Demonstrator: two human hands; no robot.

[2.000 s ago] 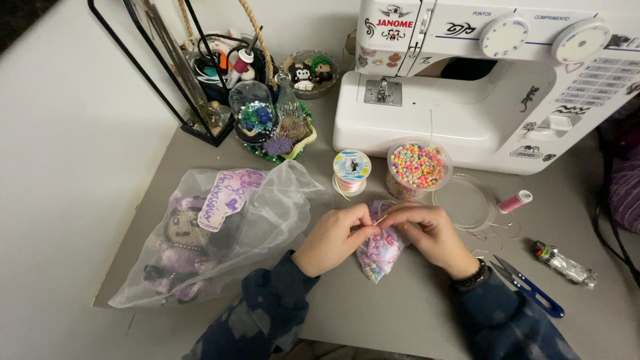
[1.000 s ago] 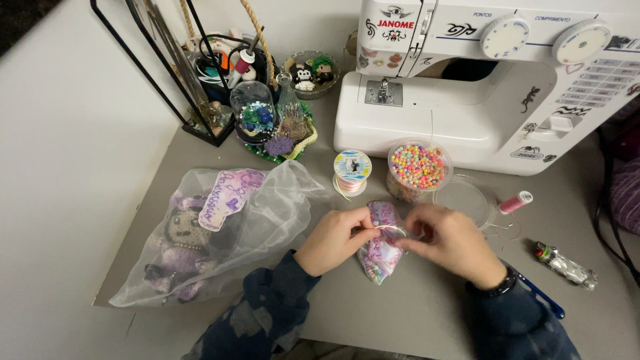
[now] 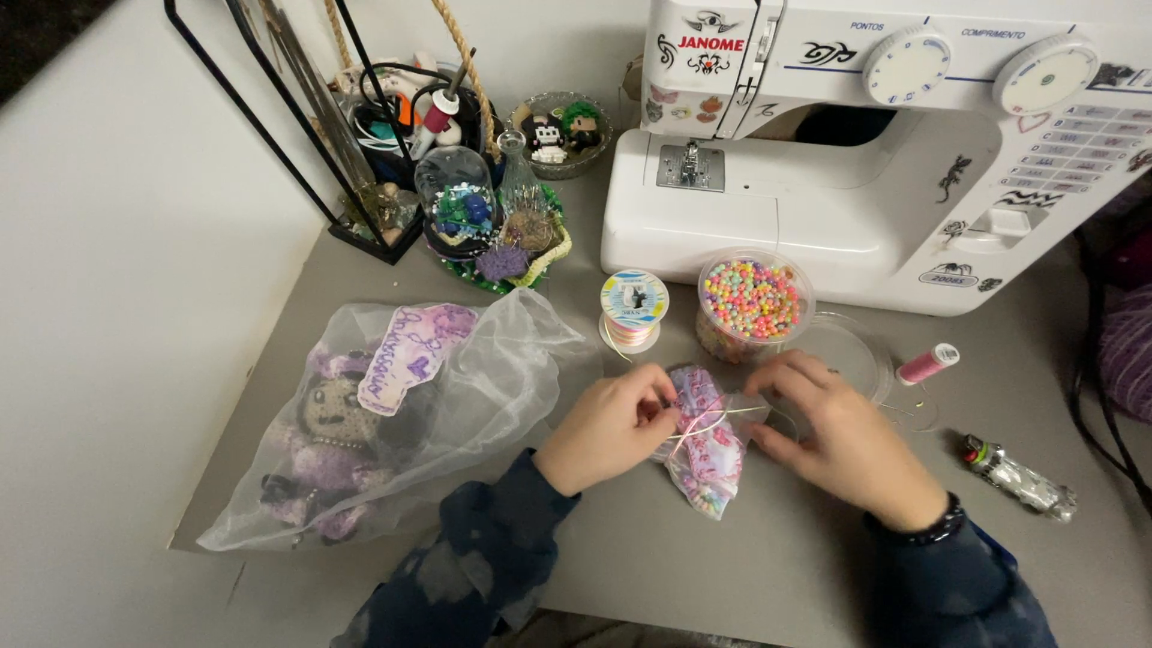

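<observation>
A small clear bag (image 3: 706,450) with a pink and lilac patterned item and pastel beads in it lies on the table between my hands. Pale cord (image 3: 695,430) crosses over its upper part in loops. My left hand (image 3: 612,427) pinches the cord at the bag's left side between thumb and index finger. On the right, my right hand (image 3: 823,432) is beside the cord with thumb and fingers apart; whether it touches the cord or the bag's edge cannot be told. Just above stand a spool of cord (image 3: 634,310) and a clear tub of pastel beads (image 3: 754,301).
A white Janome sewing machine (image 3: 738,202) stands behind. At left lies an organza bag (image 3: 504,360) holding a purple crocheted doll (image 3: 337,441). To the right are a clear lid (image 3: 841,351), a pink thread spool (image 3: 927,364) and a lighter (image 3: 1021,477). Glass ornaments (image 3: 459,207) stand at back left.
My right hand's fingers have spread from their earlier pinch near the cord. Loops of cord now lie crossed over the bag. The blue-handled snips seen two seconds ago are now hidden by my right arm.
</observation>
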